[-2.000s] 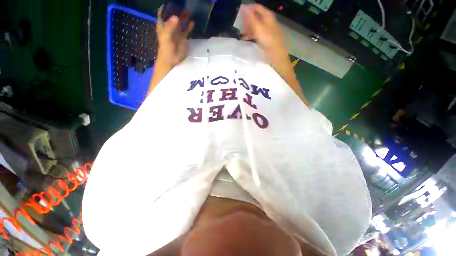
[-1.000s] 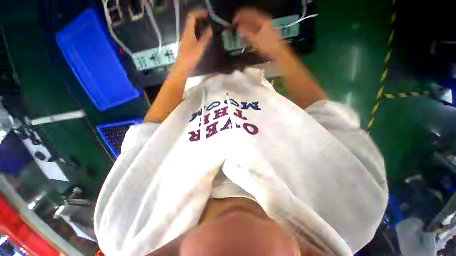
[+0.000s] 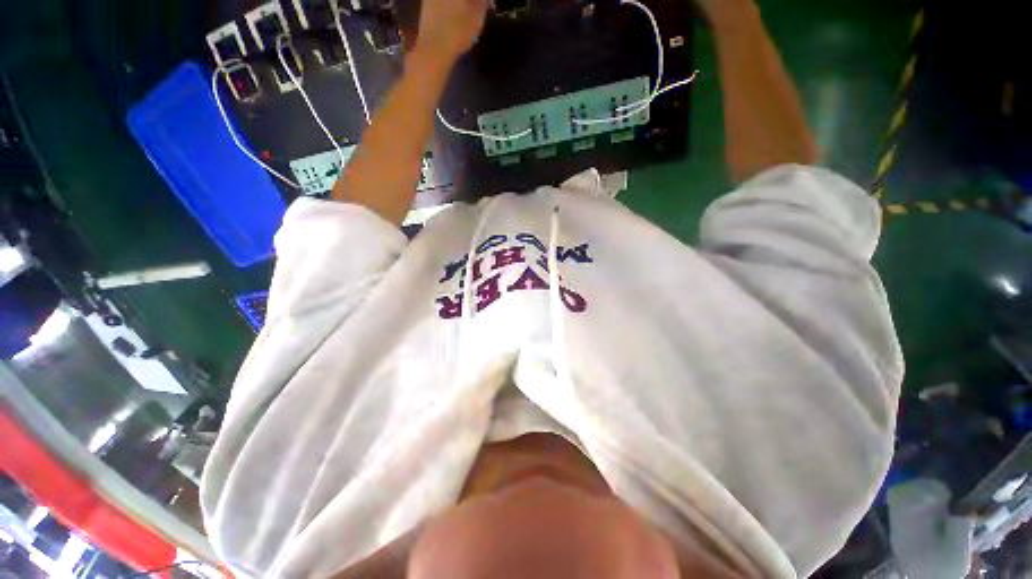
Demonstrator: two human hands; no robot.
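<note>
The black test fixture panel (image 3: 453,85) lies across the top of the head view. Pale green port strips (image 3: 566,115) run along its near side, with thin white cables (image 3: 654,34) looping over the panel. White-framed sockets (image 3: 269,25) stand in a row at its far left. My left hand (image 3: 453,23) is over the panel at the top edge, partly cut off; whether it holds anything cannot be told. My right forearm reaches up beyond the panel's right side, and the hand is out of the picture.
An empty-looking blue tray (image 3: 209,164) lies left of the panel. A corner of another blue tray (image 3: 251,308) shows beside my left sleeve. Yellow-black striped tape (image 3: 900,102) runs at the right. A red and white curved edge (image 3: 79,498) is at the lower left.
Both hands have moved up and away from the port strips, the right one out of the picture. More of the panel and its cables shows.
</note>
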